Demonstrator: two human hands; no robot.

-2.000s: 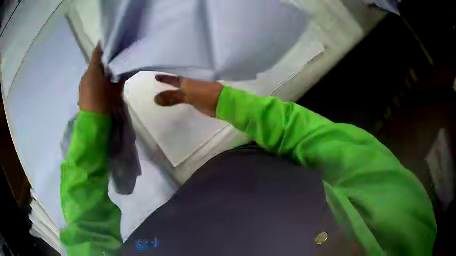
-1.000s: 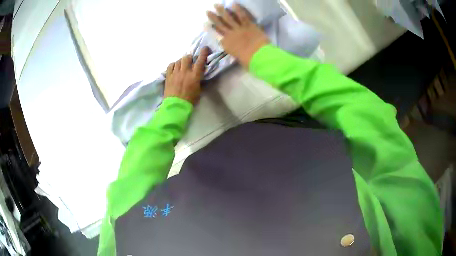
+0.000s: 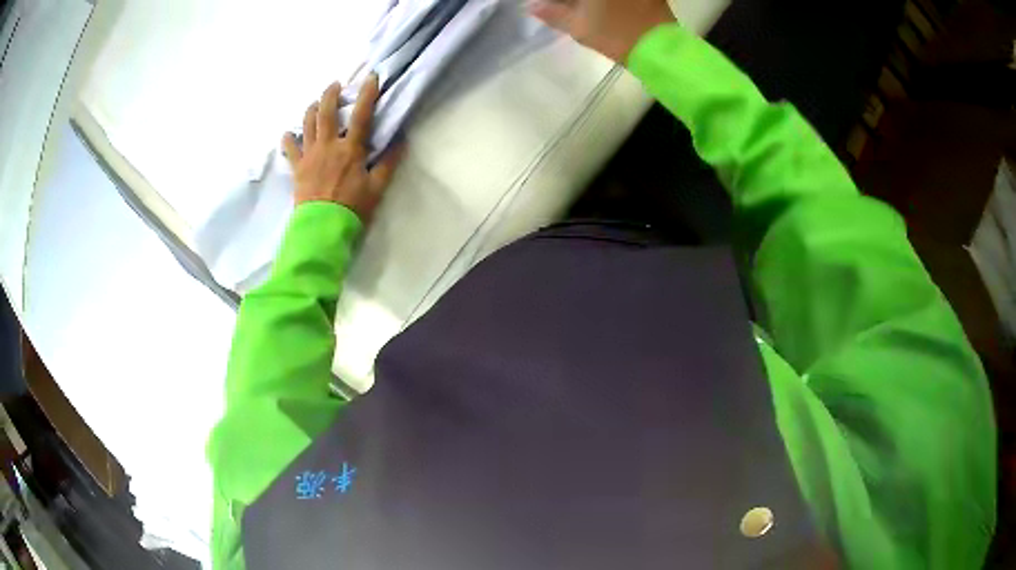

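A pale blue-lavender sheet [image 3: 240,223] lies bunched in a diagonal band of folds, from the lower left up to the top edge of the picture. It rests along the near edge of a flat cream-white sheet stack [image 3: 206,89]. My left hand [image 3: 338,156] lies palm down on the folds with its fingers spread. My right hand [image 3: 607,20] is at the top edge, partly cut off and blurred, near the right end of the folds. Whether its fingers grip the sheet is hidden.
The cream table cover [image 3: 474,178] shows between the folds and my apron, with thin dark lines across it. A large pale sheet stack [image 3: 123,323] is at the left, with ragged layered edges low down. Dark floor with yellow marks lies at the right.
Both hands were close together on the bunched sheet. My right hand has moved up and right to the picture's edge, my left hand left. The folds now form a longer, narrower band.
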